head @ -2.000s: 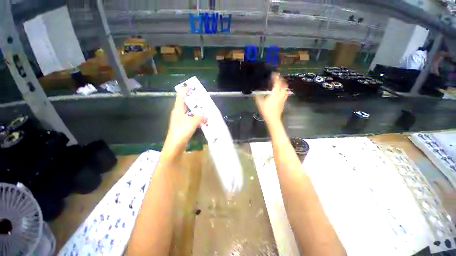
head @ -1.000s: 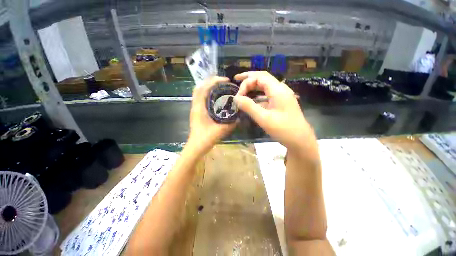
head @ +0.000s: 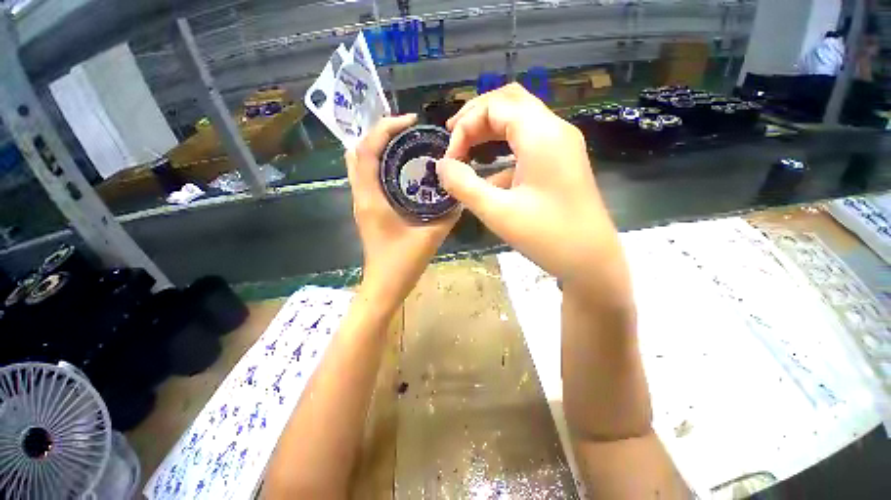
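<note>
My left hand (head: 396, 229) holds a black cylindrical housing (head: 399, 186) with its round open end facing me. The same hand also holds a white label strip (head: 350, 98) with a few dark shapes, which sticks up behind the housing. My right hand (head: 532, 186) has thumb and forefinger pinched together at the right side of the open end. A dark sticker (head: 431, 176) shows at these fingertips, over the pale inside of the housing. How much of it touches the inside cannot be told.
A label sheet stack (head: 256, 391) lies left of the brown board (head: 459, 391), a large white sheet (head: 713, 342) right. A white fan (head: 44, 439) and black housings (head: 195, 327) stand at left. The conveyor belt (head: 674, 190) beyond carries a housing (head: 784, 180). A person (head: 826, 66) is far right.
First my left hand held only the strip and my right hand was apart over the belt. Then both hands met at the housing. Since then the view has shifted and tilted slightly, with the fingers still at the open end.
</note>
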